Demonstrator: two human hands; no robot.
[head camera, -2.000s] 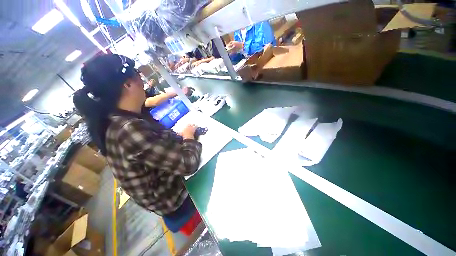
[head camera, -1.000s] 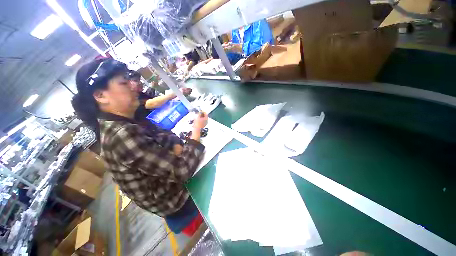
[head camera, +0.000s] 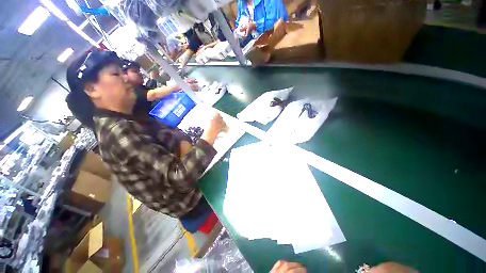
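Observation:
A fanned stack of bright white sheets (head camera: 274, 197) lies on the green bench in front of me. My left hand (head camera: 288, 266) shows only as a small part at the bottom edge, below the stack. My right hand (head camera: 391, 268) is also cut off by the bottom edge, further right. A small pale thing shows beside its left side, too cut off to name. I cannot tell whether either hand holds anything. Beyond the white divider strip lie two white wrapped packets (head camera: 290, 127), each with a small black accessory (head camera: 308, 110) on top.
A co-worker in a checked shirt (head camera: 144, 154) stands at the left over a pale work sheet (head camera: 226, 144) with a dark pile. A blue bin (head camera: 173, 108) is beyond. The divider strip (head camera: 383, 192) crosses the bench. Cartons (head camera: 367, 32) and other people are across the line.
Both my hands have come into view at the bottom edge. Black accessories now lie on the two packets, which sit further left in view. The co-worker's head has turned and a hand is raised.

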